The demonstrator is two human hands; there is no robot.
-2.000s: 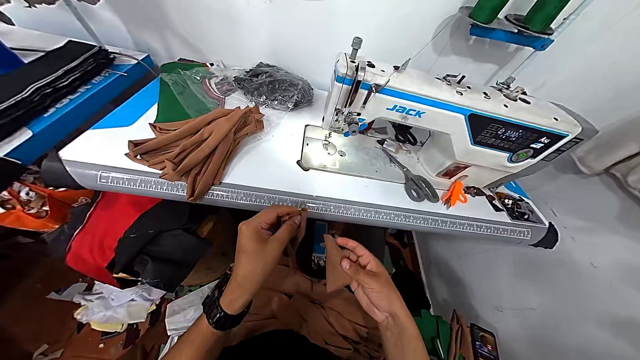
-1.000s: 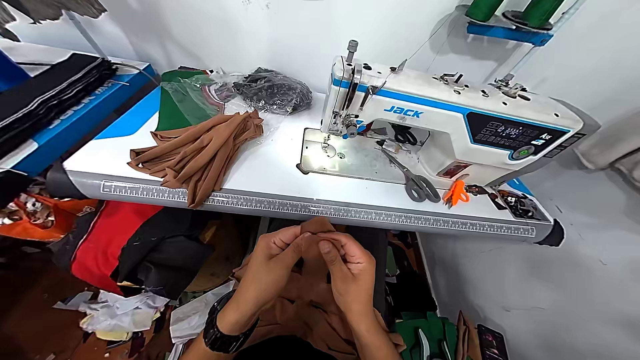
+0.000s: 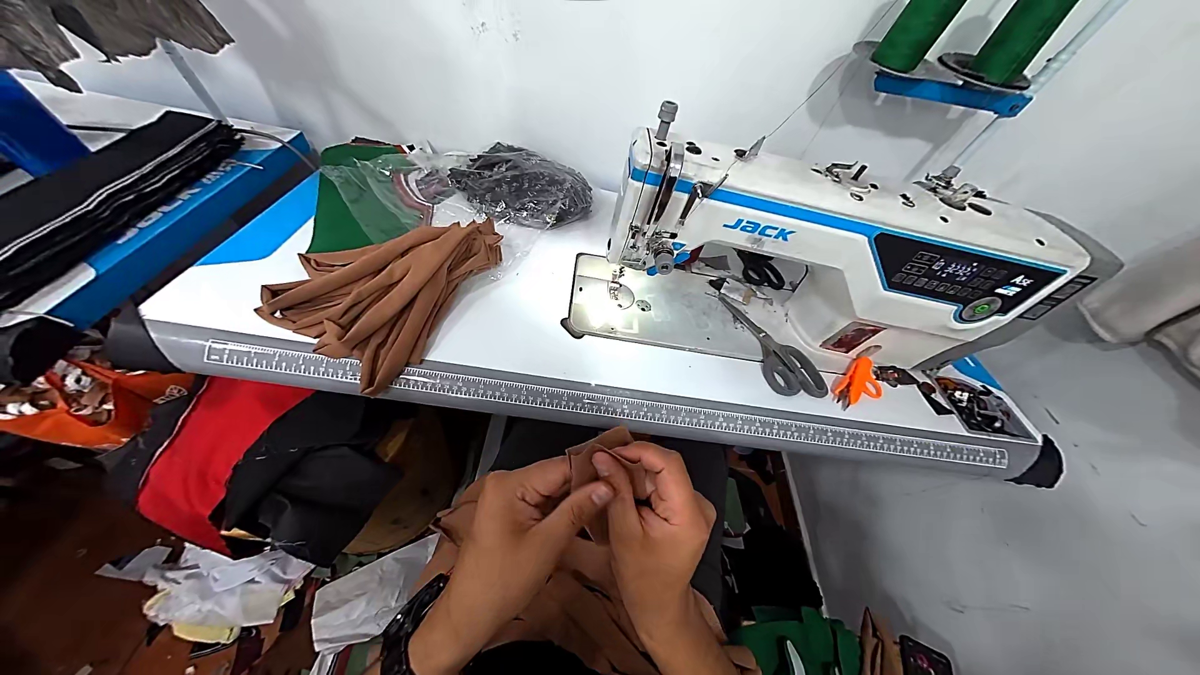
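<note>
Both my hands meet just below the table's front edge, pinching a piece of brown fabric (image 3: pixel 600 457) between thumbs and fingers. My left hand (image 3: pixel 525 525) has a dark band at the wrist and grips the cloth's left side. My right hand (image 3: pixel 656 525) grips its right side, the two thumbs almost touching. More brown fabric (image 3: pixel 572 609) lies over my lap beneath the hands. Behind them stands a white and blue Jack sewing machine (image 3: pixel 825 244), its needle area lit. A bundle of folded brown fabric strips (image 3: pixel 394 291) lies on the table to the left, overhanging the front edge.
Dark-handled scissors (image 3: pixel 787 366) and orange-handled thread snips (image 3: pixel 858 380) lie by the machine. A ruler strip (image 3: pixel 600 401) runs along the table edge. Plastic-wrapped dark material (image 3: pixel 525 187) and green cloth (image 3: pixel 347 206) sit behind the bundle. Red cloth (image 3: pixel 216 450) hangs at left; green thread cones (image 3: pixel 919 33) stand above.
Two seconds ago my hands were apart, the right one holding a separate brown piece. They came together, and both now hold brown fabric close beneath the table edge.
</note>
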